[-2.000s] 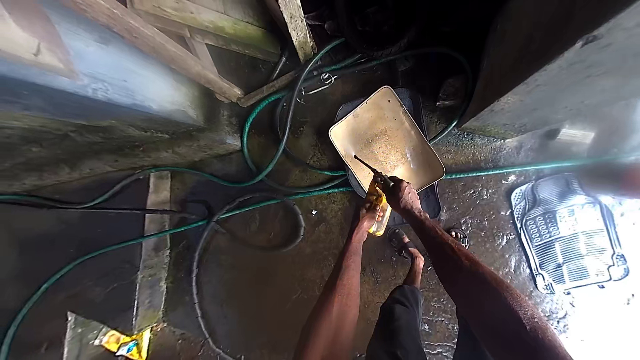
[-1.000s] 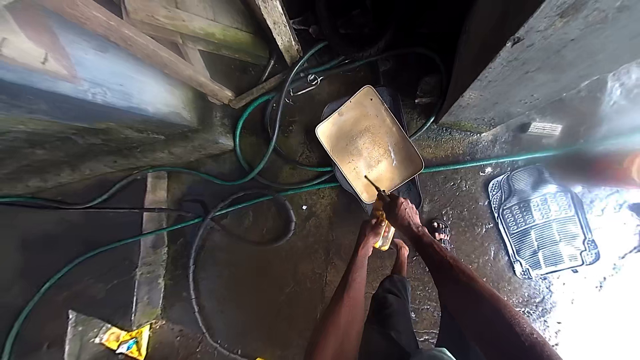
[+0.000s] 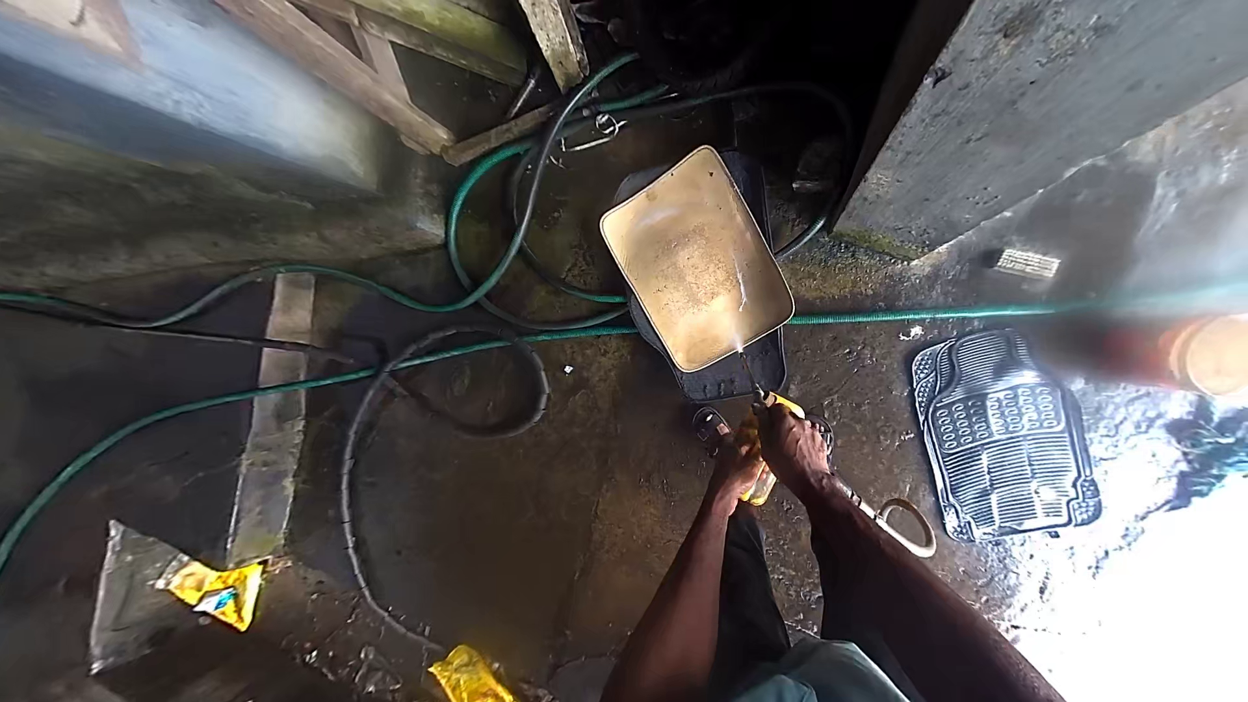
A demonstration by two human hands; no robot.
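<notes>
Both my hands grip a yellow pressure-washer spray gun [image 3: 760,490] in front of my legs. My left hand [image 3: 743,458] is on the near left side, and my right hand [image 3: 795,444] closes around the part by the dark lance [image 3: 749,372]. White spray leaves the lance tip and strikes the lower edge of a tan car mat with a raised rim [image 3: 694,258]. Wet patches and dirt specks show on its surface. It lies on top of black mats [image 3: 721,382]. My sandalled feet stand just below them, partly hidden by my hands.
Green hose [image 3: 936,315] and black hose [image 3: 349,487] loop over the wet concrete floor. A ribbed black mat [image 3: 1009,439] lies at right, beside a pale ring-shaped handle [image 3: 907,526]. Yellow wrappers [image 3: 229,593] lie lower left. Wooden boards [image 3: 390,93] and concrete walls [image 3: 1004,107] border the space.
The lance has swung from over the mat to its lower edge, and white spray now shows at its tip. Both hands still hold the gun.
</notes>
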